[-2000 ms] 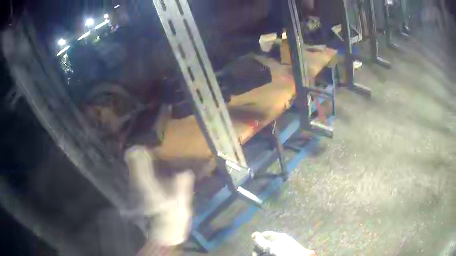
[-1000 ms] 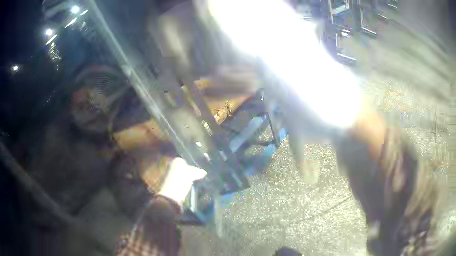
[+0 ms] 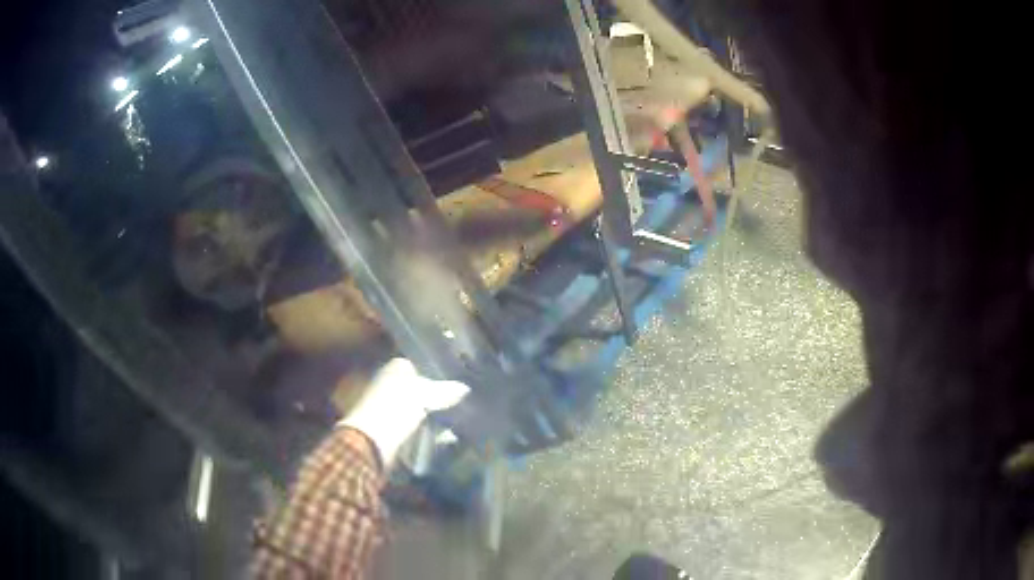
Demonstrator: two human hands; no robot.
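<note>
A long grey steel profile (image 3: 304, 187) runs slanted from the top left down to the lower middle, close to the lens. Its bright edge is clear, but its lower part is blurred. My left hand (image 3: 397, 410), in a white glove with a plaid sleeve behind, is closed around the profile's edge near its lower part, with the thumb pointing right. My right hand is not visible. A large dark shape, perhaps my raised right arm, covers the right side.
Behind the profile stands a tan-topped bench (image 3: 459, 215) with a blue frame and dark flat parts (image 3: 454, 150) on it. Another upright profile (image 3: 607, 108) hangs beyond. The speckled floor (image 3: 703, 385) lies right of the bench. A dark shoe tip (image 3: 649, 568) shows at the bottom.
The glaring right glove has left the picture, and a dark shape now fills the right side. My left hand stays at the profile. The bench and far upright show more clearly.
</note>
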